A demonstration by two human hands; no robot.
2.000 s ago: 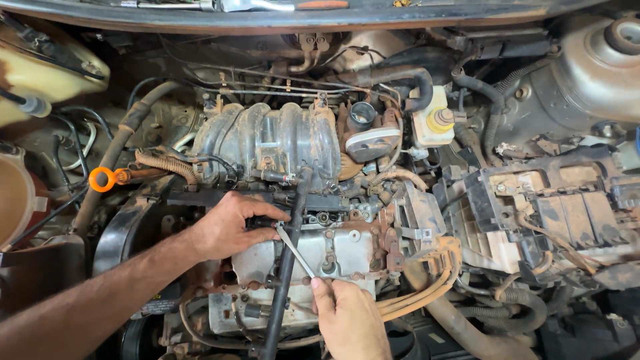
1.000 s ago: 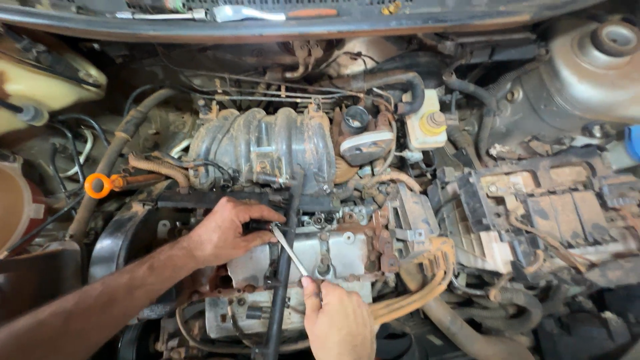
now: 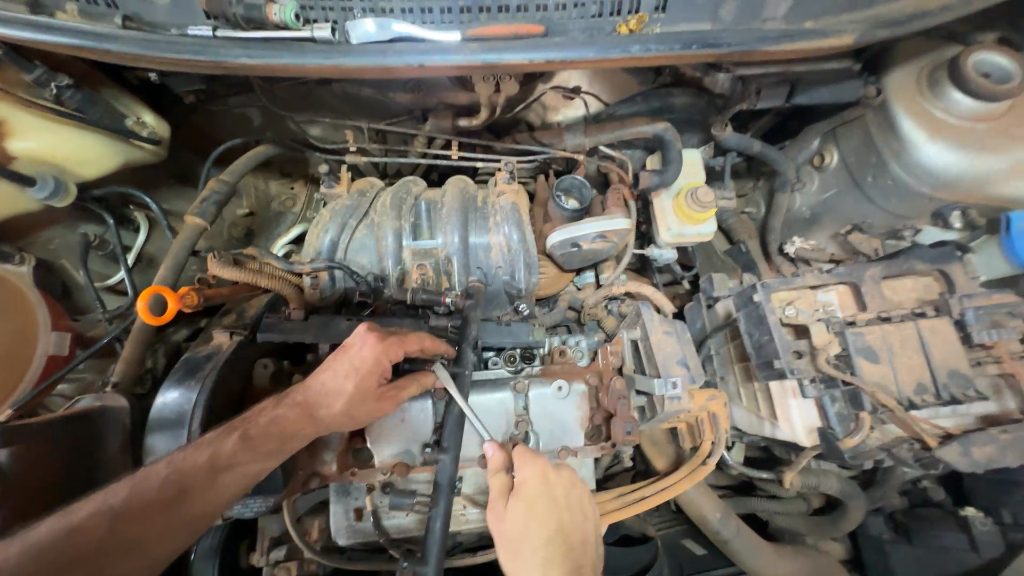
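Note:
My right hand (image 3: 544, 504) is closed around the near end of a slim metal hand tool (image 3: 464, 402). The tool's far tip meets a small dark part at my left fingertips, beside a black tube (image 3: 452, 448) that runs lengthwise over the engine. My left hand (image 3: 372, 376) pinches that part between thumb and fingers, just in front of the black fuel rail (image 3: 296, 330); its exact kind is hidden by the fingers. Below both hands lies the metal engine cover (image 3: 400, 432). The ribbed intake manifold (image 3: 420, 232) is behind them.
Orange ignition leads (image 3: 664, 488) curve at the right of the engine. An orange dipstick ring (image 3: 158, 306) stands up at the left. A brake fluid reservoir (image 3: 684, 200) is at the back. A ratchet (image 3: 400, 30) and a socket extension (image 3: 256, 33) lie on the cowl.

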